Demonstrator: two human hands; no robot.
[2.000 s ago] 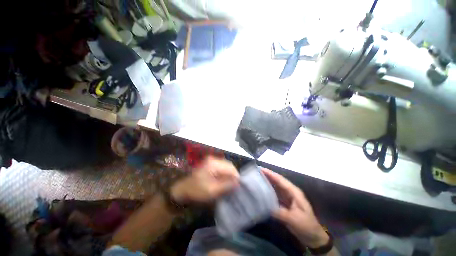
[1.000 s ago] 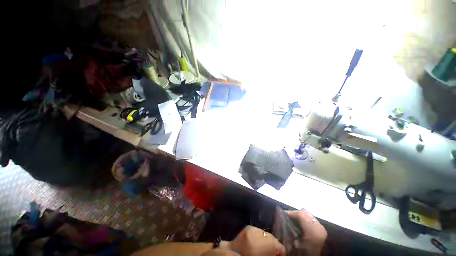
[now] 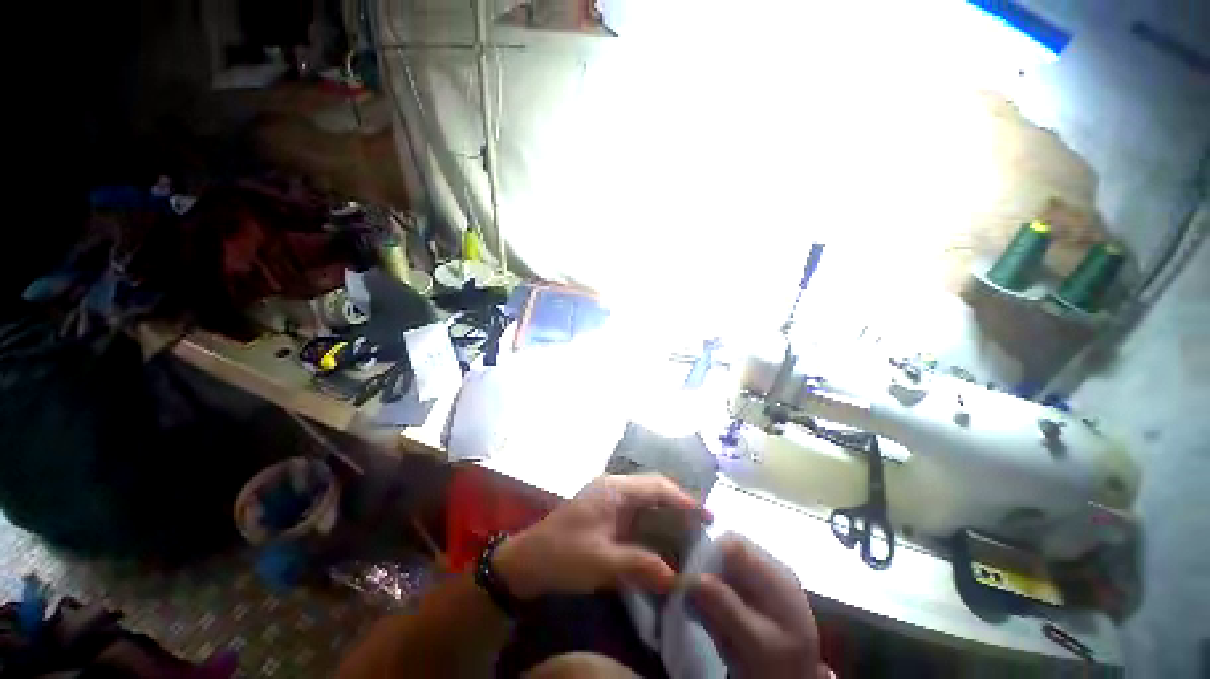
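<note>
My left hand [image 3: 597,537] and my right hand [image 3: 759,613] are close together at the table's front edge, at the bottom middle. Both hold a pocket flap [image 3: 683,637], pale on its lower part, with a dark part showing between the fingers. The piece is bent and partly hidden by the fingers. Behind my hands, a pile of dark grey turned flaps [image 3: 664,454] lies on the white table, partly covered by my left hand. A stack of pale unturned flaps [image 3: 475,414] lies at the left table edge.
Black shears [image 3: 868,511] lie on the white sewing machine [image 3: 955,451]. A yellow-faced device [image 3: 1015,584] and small snips [image 3: 1068,643] are at the right. Green thread cones [image 3: 1022,255] stand above. A blue folded cloth [image 3: 560,318], tools heap [image 3: 338,356] and waste bucket [image 3: 285,501] are left.
The view has tilted up and shifted right. My hands have come up from the bottom edge and now cover part of the dark pile. The flap's pale side shows again.
</note>
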